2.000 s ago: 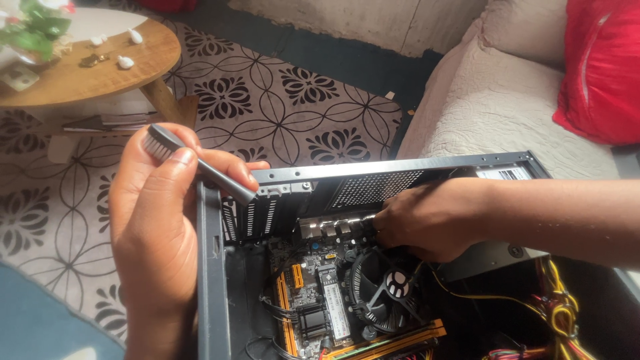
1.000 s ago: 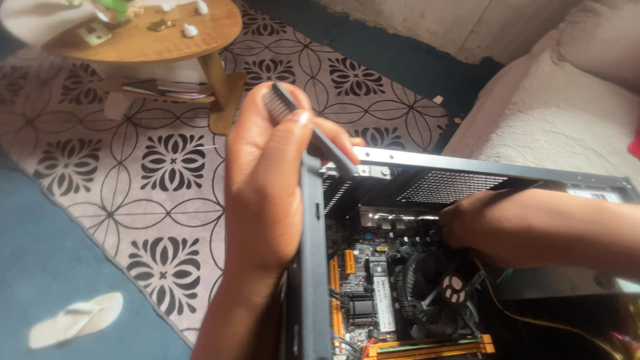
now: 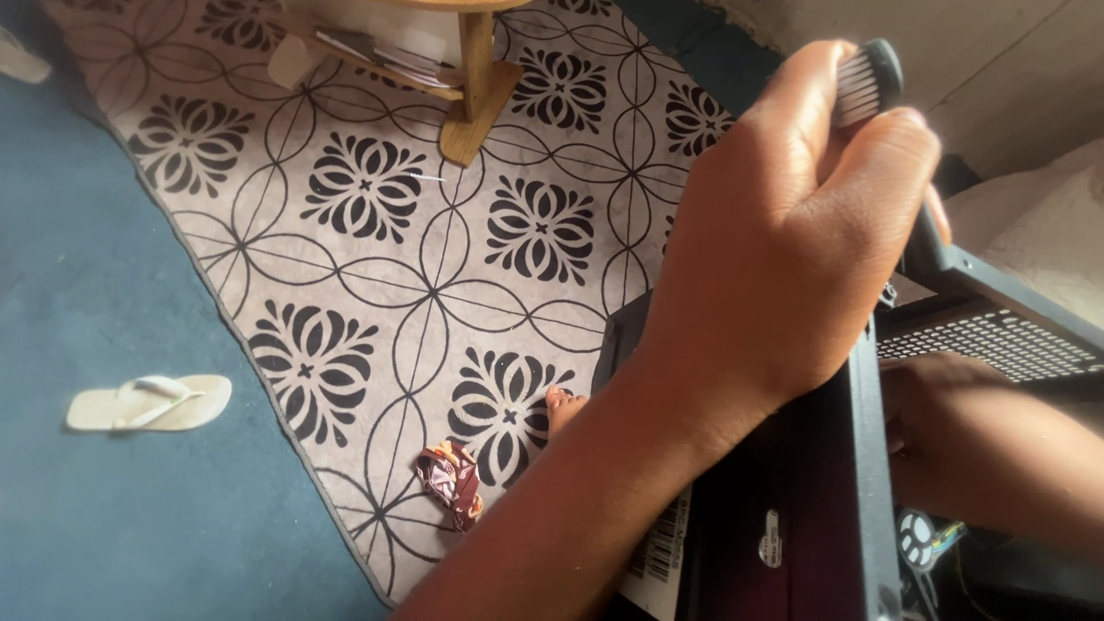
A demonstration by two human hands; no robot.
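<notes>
My left hand (image 3: 802,224) is closed around a dark-handled toothbrush-like brush (image 3: 867,82), bristles showing between thumb and forefinger, at the top corner of a black computer case (image 3: 875,483). My right hand (image 3: 931,423) is inside the case, below the perforated metal panel (image 3: 992,341); its fingers are mostly hidden by the case edge, so what they touch cannot be seen. Under my right forearm, part of the CPU fan (image 3: 916,539) shows at the lower right. A label with a barcode (image 3: 660,552) is on the outside of the case.
A patterned rug (image 3: 431,293) lies on the blue floor (image 3: 129,285), with a crumpled printed cloth (image 3: 453,483) on it. A cream flip-flop (image 3: 151,404) is at the left. The wooden table's leg (image 3: 476,78) stands at the top. Pale upholstery (image 3: 1052,224) is beyond the case.
The view has swung left and down. The case's fan and motherboard, plain before, are now mostly out of sight. My left hand still holds the brush at the case's corner.
</notes>
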